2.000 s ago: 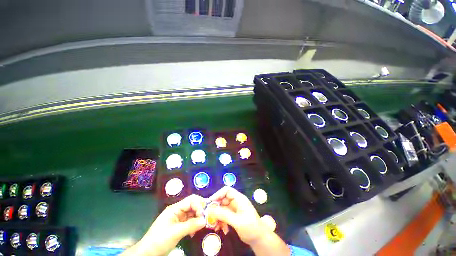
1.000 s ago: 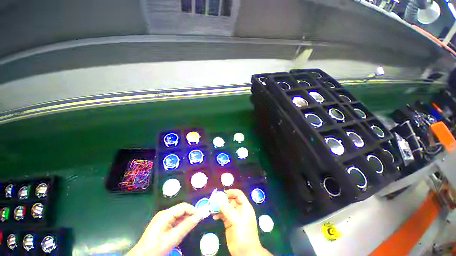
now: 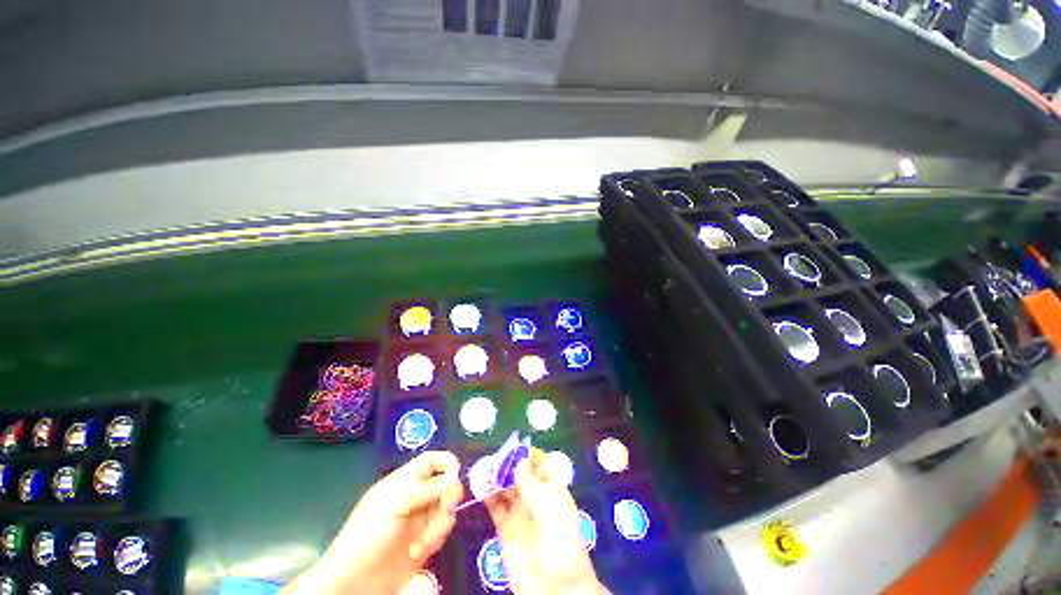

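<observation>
The module tray holds rows of round lit units, glowing white, blue, orange and pinkish; one pocket at its right has no lit disc. My right hand pinches a small violet-blue lit unit above the tray's lower middle. A thin pale line runs from the unit toward my left fingertips. My left hand is just left of the unit with fingers curled; whether it grips the line's end is too blurred to tell. Both hands cover parts of the tray.
A black box with red-pink strands lies left of the tray. Side trays with lit discs are at far left. Tall stacked case trays stand at right, beside a white machine with orange parts and dark cabled equipment.
The held unit has turned and now looks violet, with a thin line reaching left. My left hand has moved slightly away from it. Tray lights have changed colour, and the view has shifted slightly.
</observation>
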